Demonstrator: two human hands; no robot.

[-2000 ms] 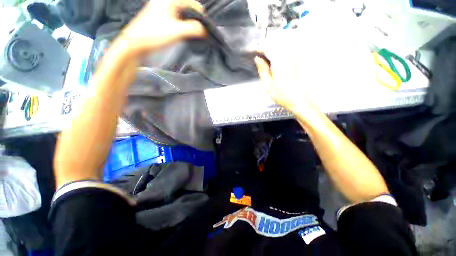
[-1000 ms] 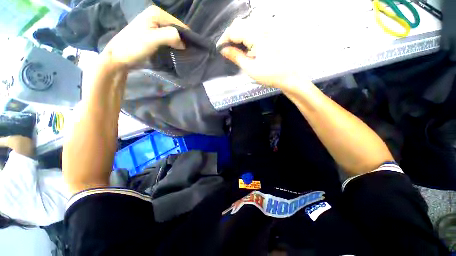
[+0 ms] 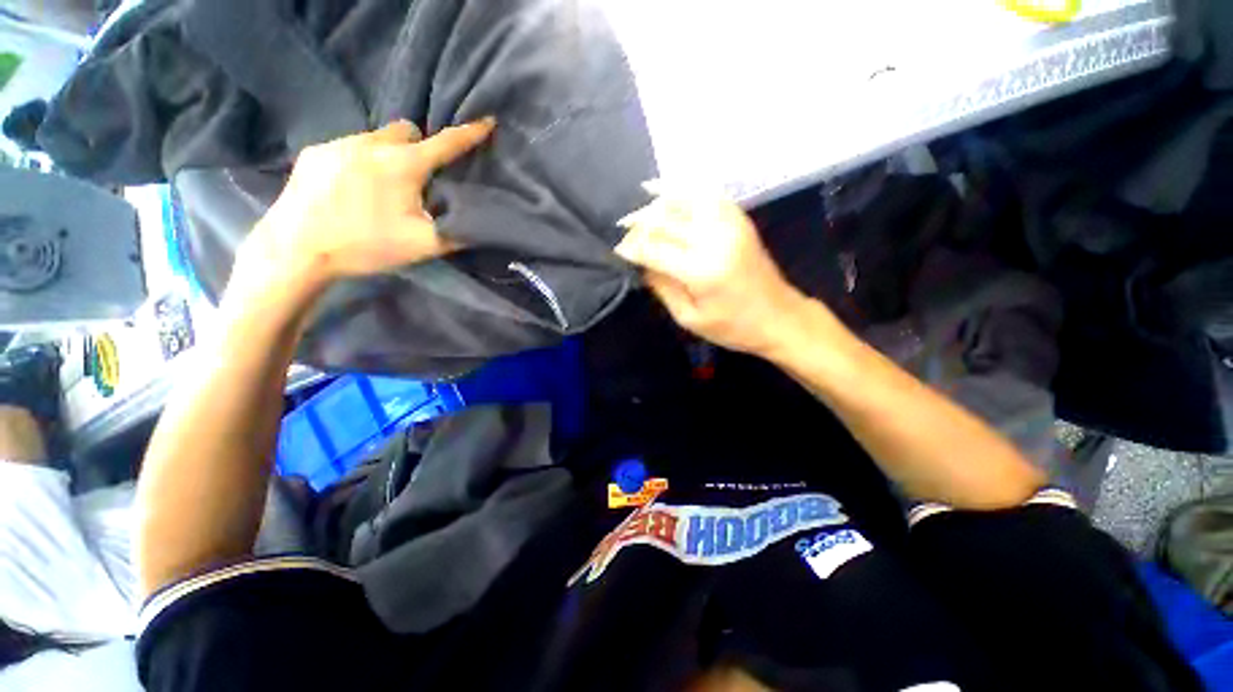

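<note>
A large dark grey garment (image 3: 541, 162) lies bunched over the left part of the white table and hangs over its front edge. My left hand (image 3: 358, 203) is on the cloth with the index finger extended and a fold of cloth at the thumb. My right hand (image 3: 703, 264) pinches the garment's right edge at the table's front edge. A short pale stitched line (image 3: 541, 293) shows on the cloth between my hands. The fingertips of my right hand are overexposed.
The white table (image 3: 811, 95) has a measuring scale (image 3: 1041, 81) along its front edge. Yellow scissor handles (image 3: 1041, 8) are cut off at the top. A blue crate (image 3: 365, 422) and grey cloth (image 3: 453, 521) are below. A grey machine part (image 3: 68, 250) and a person's white sleeve (image 3: 61, 554) are left.
Both hands have moved down towards the wearer with the cloth. The garment is more spread out, and its edge now hangs at the table front. The view has shifted, with the scissors nearly out of frame.
</note>
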